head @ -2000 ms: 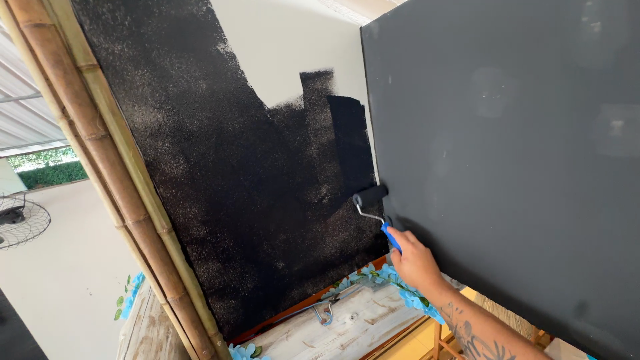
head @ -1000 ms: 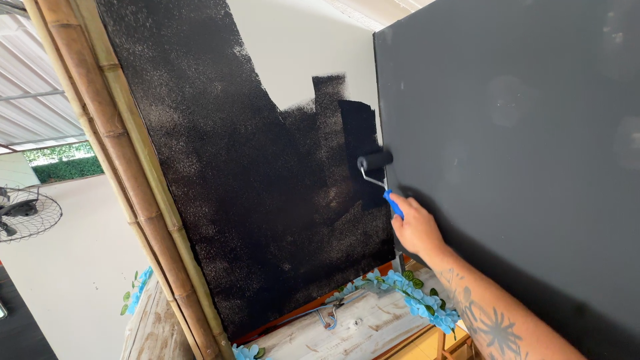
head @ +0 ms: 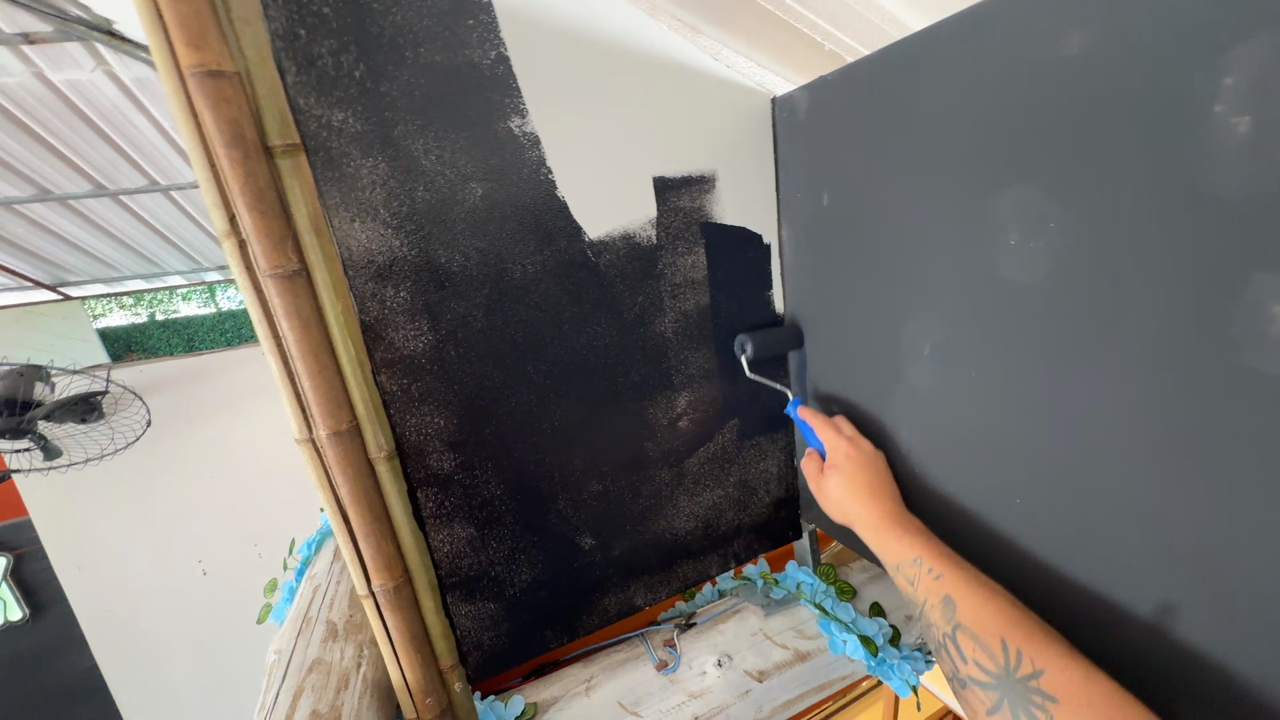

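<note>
My right hand [head: 850, 470] is closed around the blue handle of a small paint roller [head: 770, 343], at the right of the view. The roller's black sleeve lies against the black-painted part of a wall panel [head: 560, 350], close to the corner where a dark grey panel [head: 1020, 300] meets it. The black coat is speckled in places, with a denser strip just above the roller. An off-white unpainted area [head: 640, 100] shows at the upper part of the panel. My left hand is not in view.
Bamboo poles [head: 300, 320] edge the panel on the left. Below it are a whitewashed wooden ledge [head: 730, 650], blue artificial flowers [head: 850, 620] and a blue cord with a hook [head: 665, 650]. A wire-caged fan [head: 70, 415] stands out at far left.
My right hand and the roller have moved up along the corner since the earliest frame. The roller stays in my grip throughout.
</note>
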